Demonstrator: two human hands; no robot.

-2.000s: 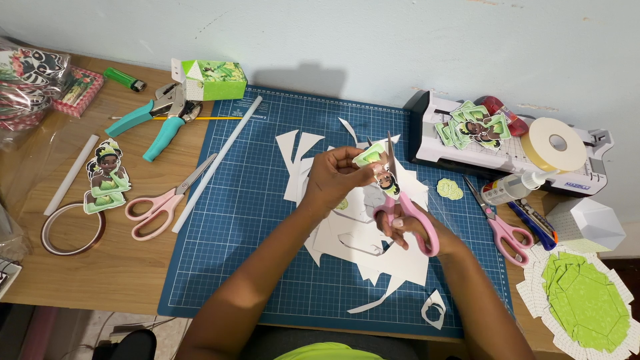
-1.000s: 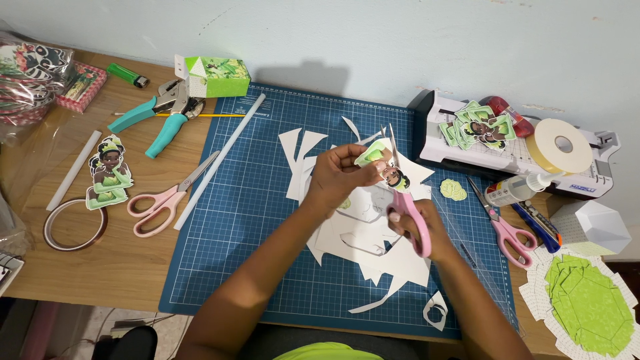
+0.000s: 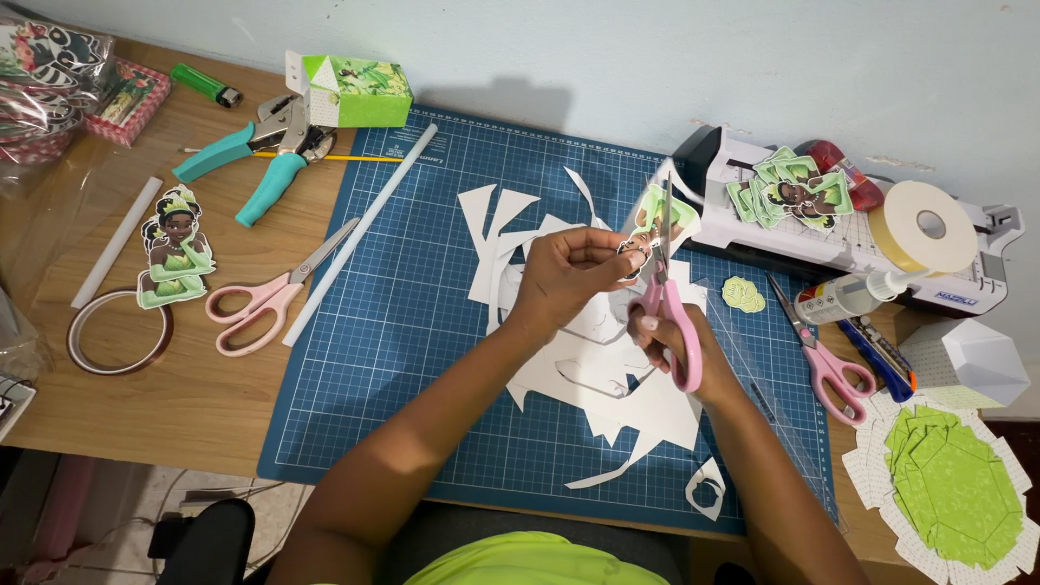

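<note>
Between the thumb and fingers of my left hand point(image 3: 573, 280) is a printed paper character cutout point(image 3: 665, 213) in a green dress, its head end toward my fingertips. My right hand point(image 3: 678, 349) grips pink-handled scissors point(image 3: 688, 341), whose blades point up across the cutout. A strip of white paper edging point(image 3: 686, 180) curls off at its far side. Beneath both hands, white paper scraps point(image 3: 561, 378) lie piled on a blue gridded cutting mat point(image 3: 390, 390). A small pale green paper piece point(image 3: 743, 294) rests on the mat to the right.
Left are more pink scissors point(image 3: 258, 311), a tape roll point(image 3: 77, 345), cutouts point(image 3: 175, 252), teal-handled pliers point(image 3: 280, 187) and a green box point(image 3: 374, 101). Right are a white paper trimmer point(image 3: 877, 252) bearing cutouts and tape, a glue bottle point(image 3: 837, 298), scissors point(image 3: 829, 374) and green paper shapes point(image 3: 955, 487).
The cutout in my left hand has been turned so its green dress now points away from me. A white edging strip now curls beside it.
</note>
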